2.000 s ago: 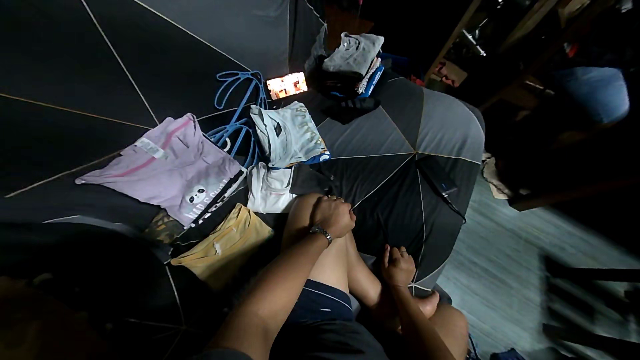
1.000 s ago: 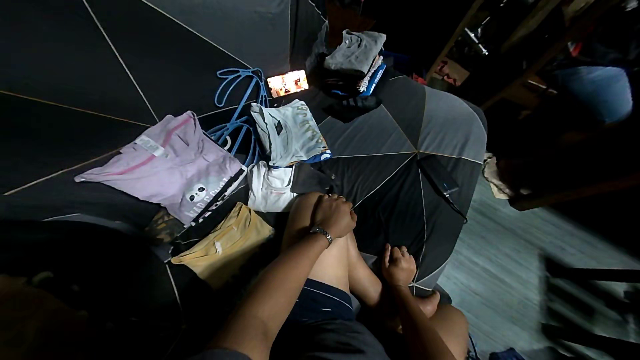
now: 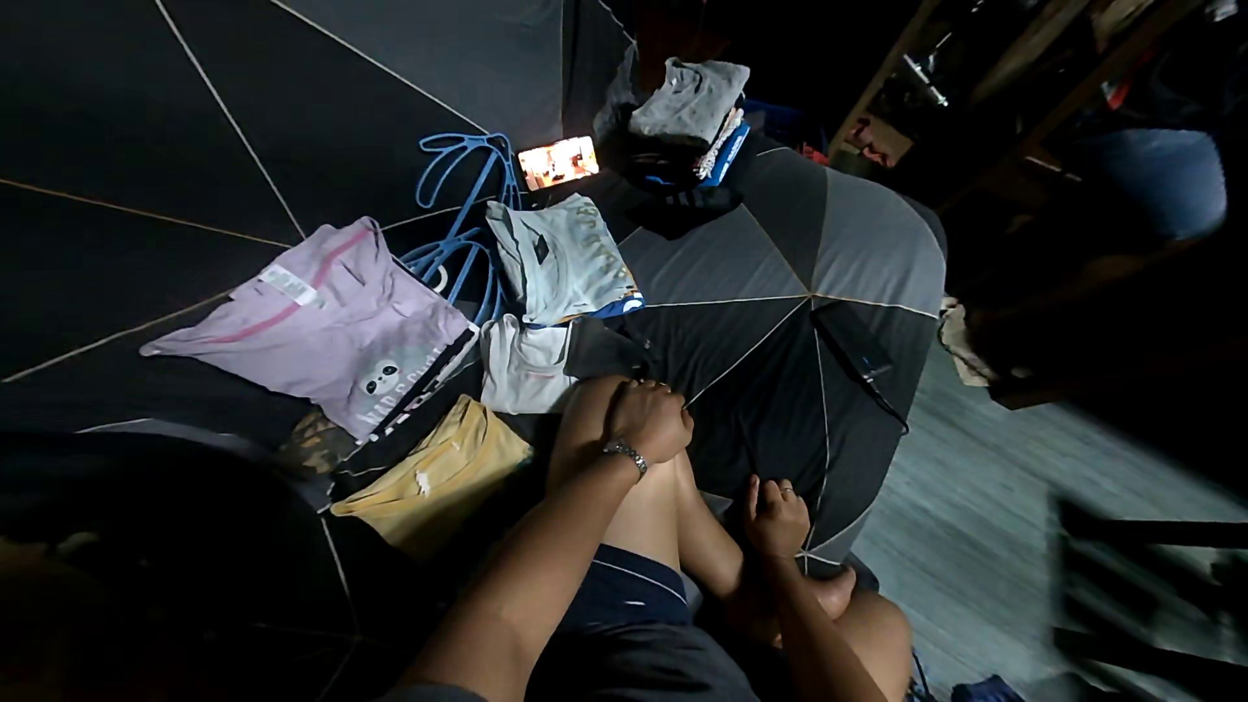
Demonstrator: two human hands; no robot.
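My left hand [image 3: 653, 419], with a metal bracelet at its wrist, rests loosely curled on my bent knee, near a folded white garment [image 3: 526, 366]. My right hand [image 3: 777, 517] lies by my lower leg on the dark patterned cover, fingers curled, a ring on one of them. Nothing shows in either hand. Left of my knee is a folded yellow garment [image 3: 439, 473]. A lilac shirt with a panda print [image 3: 341, 312] lies farther left. Beyond the white garment is a folded pale grey shirt [image 3: 564, 258], beside blue plastic hangers [image 3: 463, 219].
A lit phone [image 3: 558, 163] stands past the hangers. A stack of folded clothes with a grey shirt on top [image 3: 690, 102] sits at the back. A black device with a cable [image 3: 853, 346] lies toward the cover's right edge. Wooden shelving and slatted dark furniture [image 3: 1150, 585] stand at right.
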